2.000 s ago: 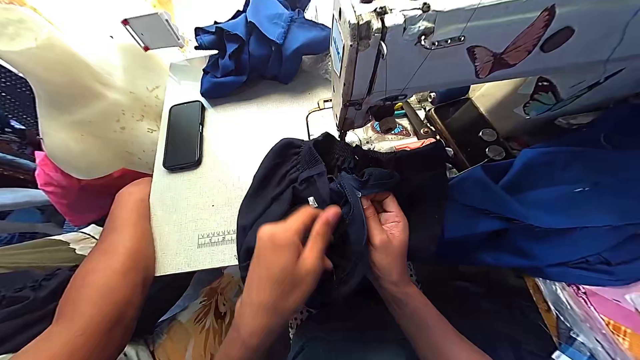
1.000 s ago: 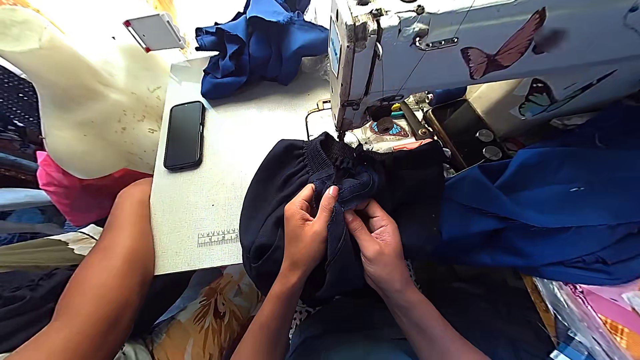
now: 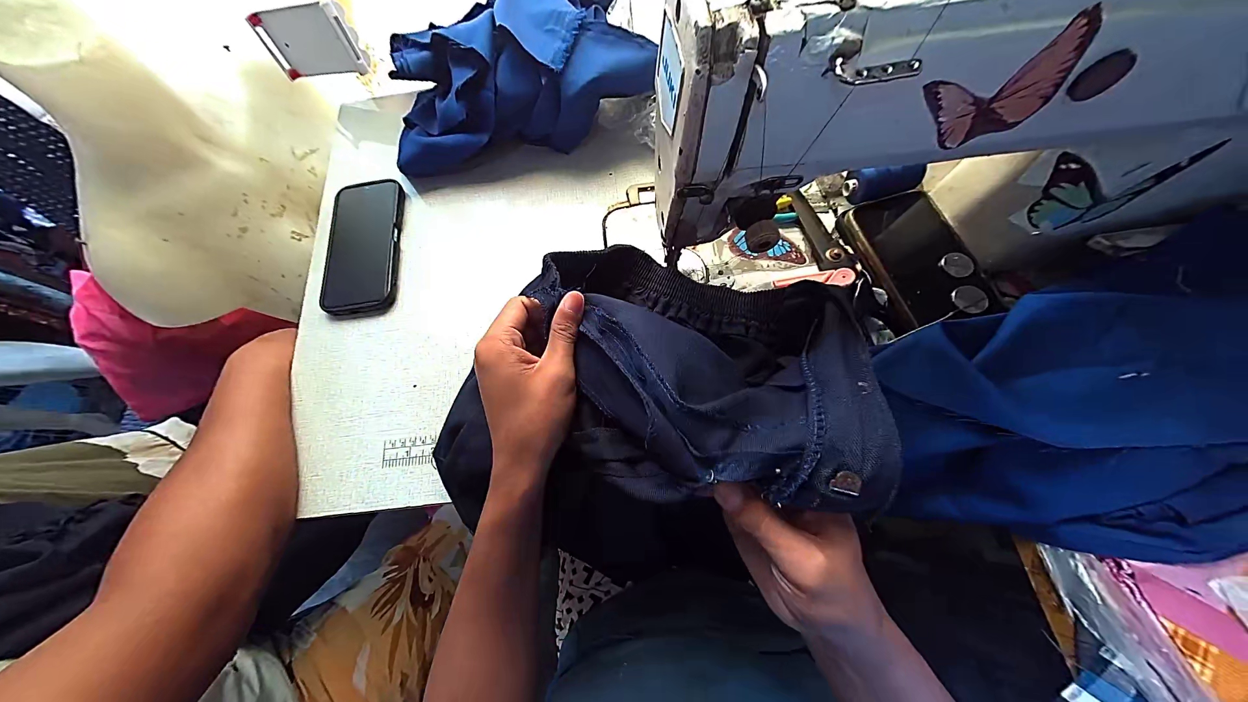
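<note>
A dark navy garment (image 3: 682, 390) with an elastic, gathered waistband (image 3: 721, 302) is spread between my two hands, its inner seams showing. My left hand (image 3: 531, 375) pinches the waistband's left side, thumb on top. Lower right, my right hand (image 3: 795, 551) grips the garment's near edge from below, its fingers partly hidden; a metal button or hook (image 3: 845, 482) shows on the cloth just above it. The far part of the waistband lies just in front of the sewing machine's needle area (image 3: 673, 255), where it cannot be told whether cloth is under the foot.
The sewing machine (image 3: 829, 88) stands behind the garment. A black phone (image 3: 362, 248) and crumpled blue cloth (image 3: 517, 88) lie on the table (image 3: 361, 390). Blue fabric (image 3: 1092, 409) spreads at right. Scissors (image 3: 819, 229) lie beneath the machine arm. Another person's bare limb (image 3: 214, 487) is at left.
The hands have moved apart and the bunched garment is now opened out between them, so its waistband and the metal fastener show. The phone and the blue cloths have stayed put.
</note>
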